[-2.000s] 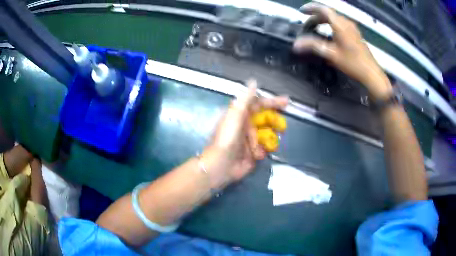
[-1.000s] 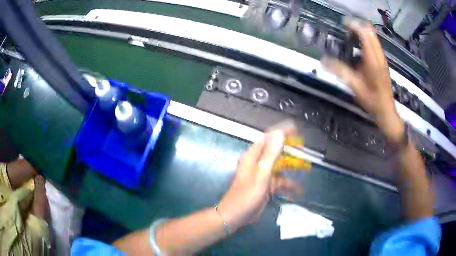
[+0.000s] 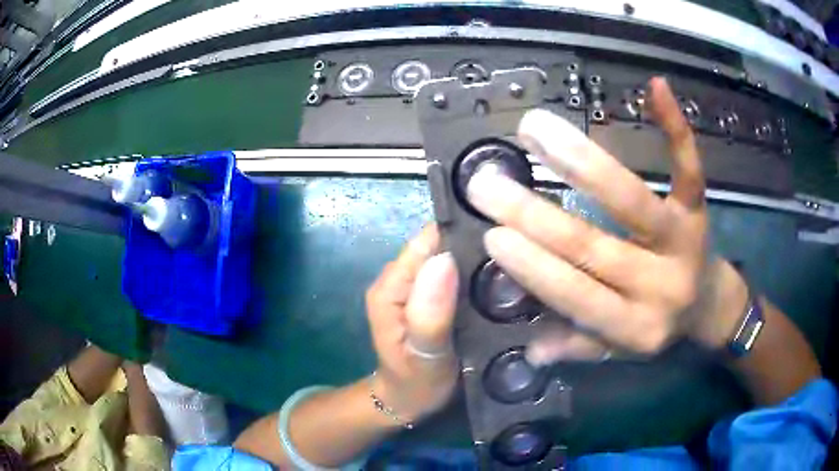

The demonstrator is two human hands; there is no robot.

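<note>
A long dark grey bracket (image 3: 463, 244) is held up above the bench, its far end up and its near end towards me. It carries several round black-ringed units in a row. My left hand (image 3: 414, 331) grips its left edge, thumb on top. My right hand (image 3: 612, 258) is spread over its right side. Fingertips touch or hover over the top unit (image 3: 492, 179), and other fingers partly cover the second. I cannot tell if the right hand grips anything. The yellow pieces and the white wipe do not show.
A blue bin (image 3: 175, 285) holding two bottles (image 3: 179, 221) stands at left on the green bench (image 3: 308, 313). Flat line plates (image 3: 368, 120) lie behind the white rail (image 3: 322, 162). A coworker's yellow sleeve (image 3: 60, 414) is at lower left. A grey arm (image 3: 60, 198) crosses at left.
The bracket has come from over the conveyor at upper right to in front of me. My left hand now holds its left edge. The yellow pieces have gone out of sight.
</note>
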